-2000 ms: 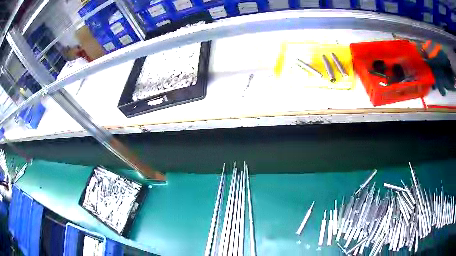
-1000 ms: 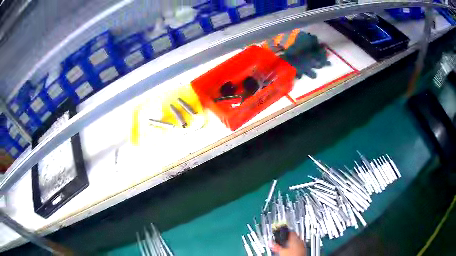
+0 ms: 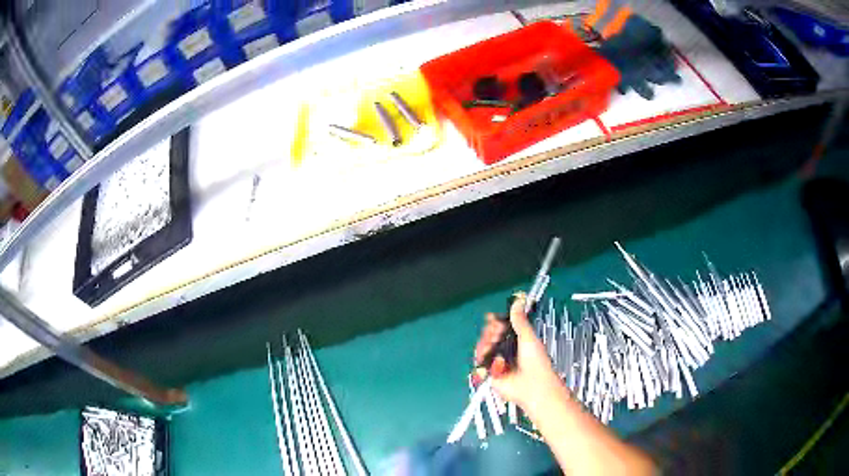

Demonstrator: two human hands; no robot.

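Observation:
My right hand (image 3: 512, 349), bare, is closed around a short dark tool (image 3: 504, 342) over the left end of a loose heap of short silver shafts (image 3: 638, 349) on the green bench. A silver shaft (image 3: 549, 265) juts up beyond the fingers; whether the hand holds it or it lies on the bench, I cannot tell. My left hand is not in view. Long slender metal rods (image 3: 307, 409) lie in a bundle to the left of the heap.
A black tray of small silver parts (image 3: 119, 444) is at the lower left. The raised white shelf (image 3: 244, 200) holds a black crate (image 3: 181, 209), yellow tray (image 3: 303, 139), red bin (image 3: 503, 139) and grey-green gloves (image 3: 642, 56). A metal post (image 3: 84, 353) slants at the left.
My right hand, out of view two seconds ago, has come in from the bottom edge with the dark tool and now shows with its forearm. The camera view has turned.

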